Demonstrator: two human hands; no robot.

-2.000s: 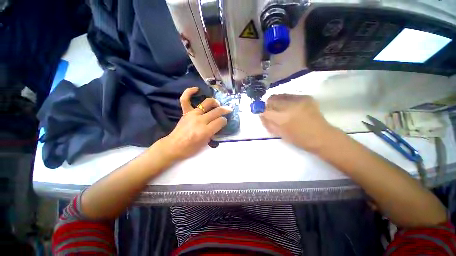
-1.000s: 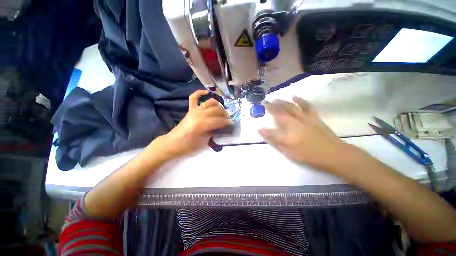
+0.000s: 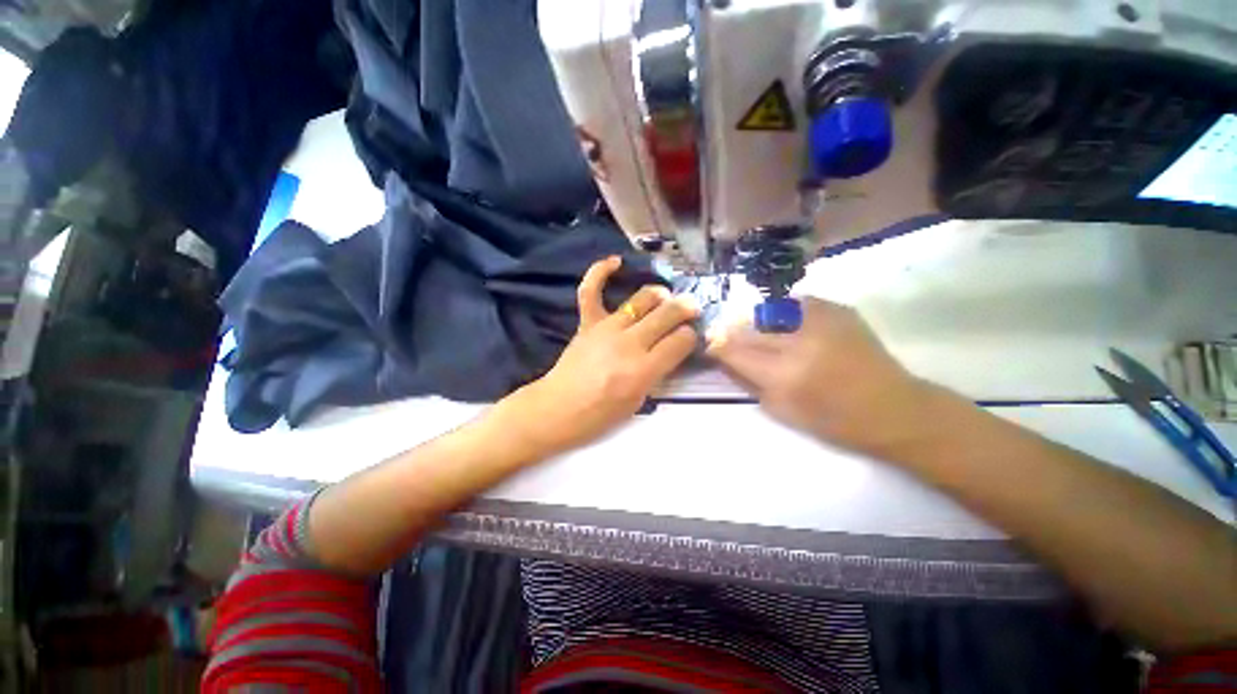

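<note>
A large dark grey-navy garment body (image 3: pixel 448 292) lies bunched on the table left of the needle. My left hand (image 3: pixel 617 353), with a ring on one finger, lies on the garment's edge, fingertips close to the presser foot (image 3: pixel 707 290). The cloth right under the fingertips is mostly hidden. My right hand (image 3: pixel 828 366) is slightly blurred, just right of the needle by the small blue knob (image 3: pixel 777 315), its fingertips close to my left fingertips. Whether it grips cloth cannot be told. The white sewing machine head (image 3: pixel 760 176) stands above both hands.
Blue-handled thread snips (image 3: pixel 1173 427) lie at the right, beside pale items (image 3: pixel 1205 380) at the frame edge. A measuring tape (image 3: pixel 760 559) runs along the table's front edge. The large blue dial (image 3: pixel 852 136) is on the head. More dark cloth (image 3: pixel 204 122) is piled at the back left.
The whole view has shifted, so the machine and table appear further right. My right hand has moved in from a little right of the needle, closer to my left fingertips. My left hand stays by the needle.
</note>
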